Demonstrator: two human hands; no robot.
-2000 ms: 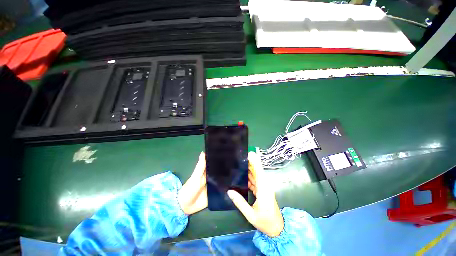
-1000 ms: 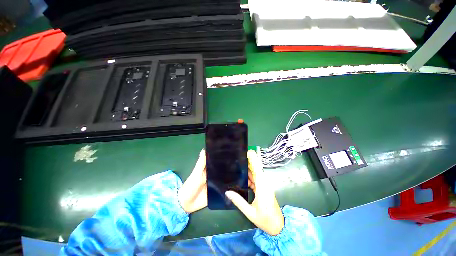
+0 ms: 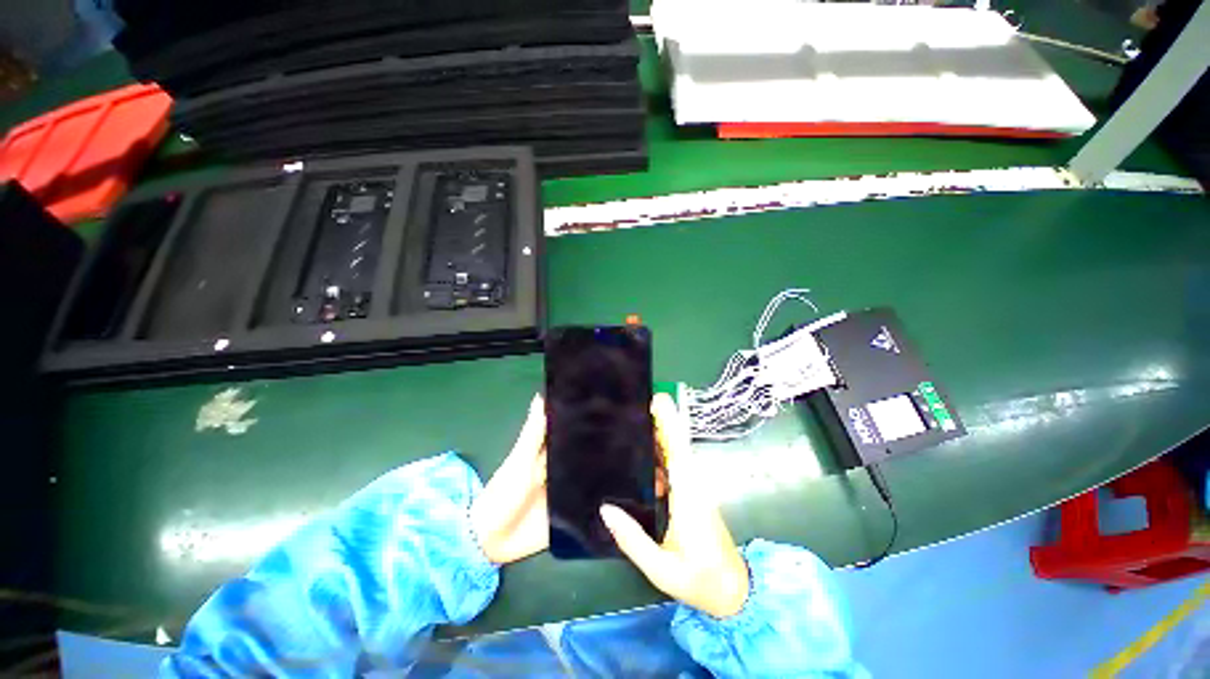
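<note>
A phone screen (image 3: 599,438) with a dark glossy front is held upright in the middle of the view, with a small red tab (image 3: 633,321) at its top edge. My left hand (image 3: 515,491) grips its left side, with the fingers hidden behind it. My right hand (image 3: 690,531) grips its right side, with the thumb on the lower front. A green adapter board (image 3: 668,394) shows partly behind the right edge. White wires (image 3: 738,401) run from it to a black test box (image 3: 886,387) with a lit white display.
A black foam tray (image 3: 299,342) at the left holds phone screens, two showing their backs; one slot is empty. Black foam trays (image 3: 425,100) are stacked behind. White foam sheets (image 3: 876,73) lie rear right, a red tray (image 3: 82,139) far left. A red stool (image 3: 1128,531) stands lower right.
My hands hold the phone screen in nearly the same place; its front stays dark. The view has shifted very slightly.
</note>
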